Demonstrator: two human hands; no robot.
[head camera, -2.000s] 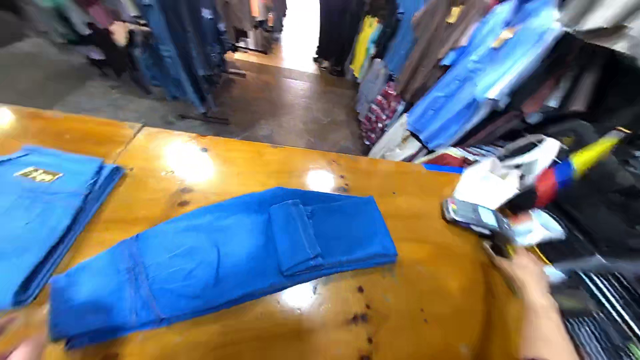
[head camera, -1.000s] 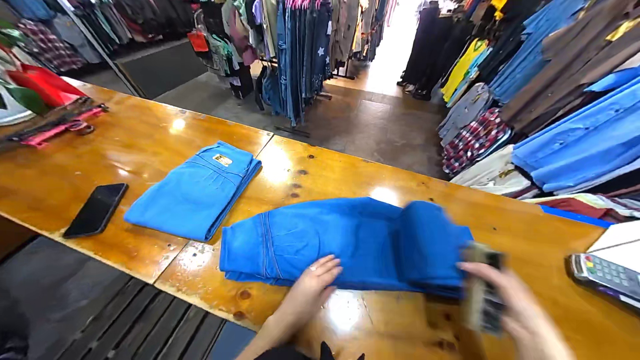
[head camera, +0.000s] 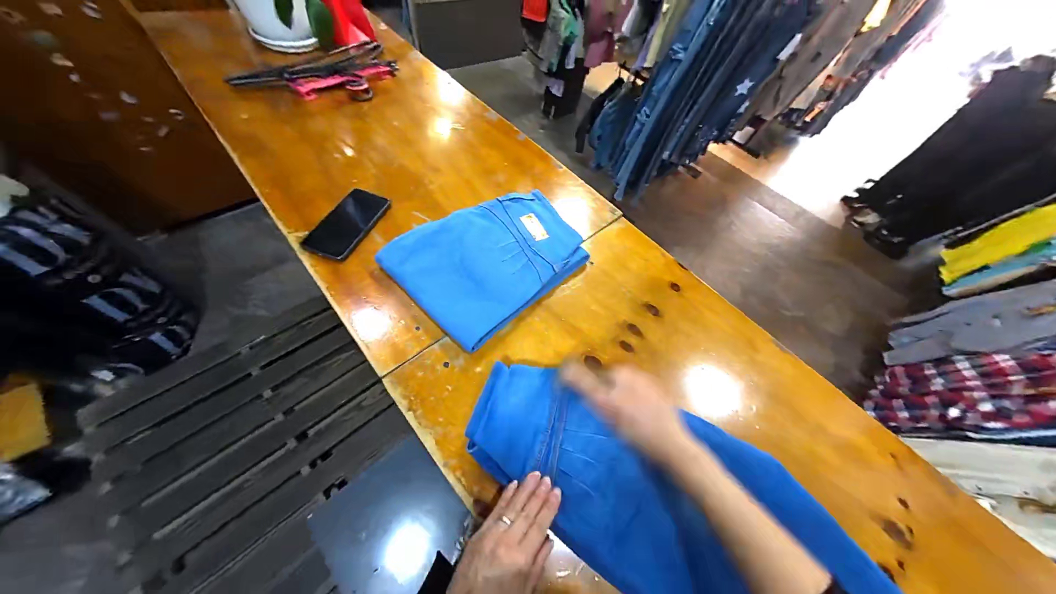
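A pair of blue trousers (head camera: 610, 487) lies lengthwise on the varnished wooden counter (head camera: 709, 330), its waistband end toward the left. My left hand (head camera: 513, 528), with a ring on one finger, rests flat on the near edge of the waistband area. My right hand (head camera: 623, 404), blurred, is at the far edge of the waistband; whether its fingers grip the cloth cannot be told. Just beyond the trousers sits a folded blue garment (head camera: 487, 264) with a pale patch near its waistband. The right forearm covers part of the trousers.
A black smartphone (head camera: 346, 224) lies near the counter's near edge. Farther along are dark and pink items (head camera: 330, 74) and a white plant pot (head camera: 276, 25). Hanging jeans (head camera: 685, 91) stand across the aisle, and folded shirts (head camera: 973, 371) are at right. Dark slats (head camera: 247, 429) lie below the counter.
My right hand has moved from the trousers' right end to the waistband end, and the dark object it held is no longer in it. The view has swung left.
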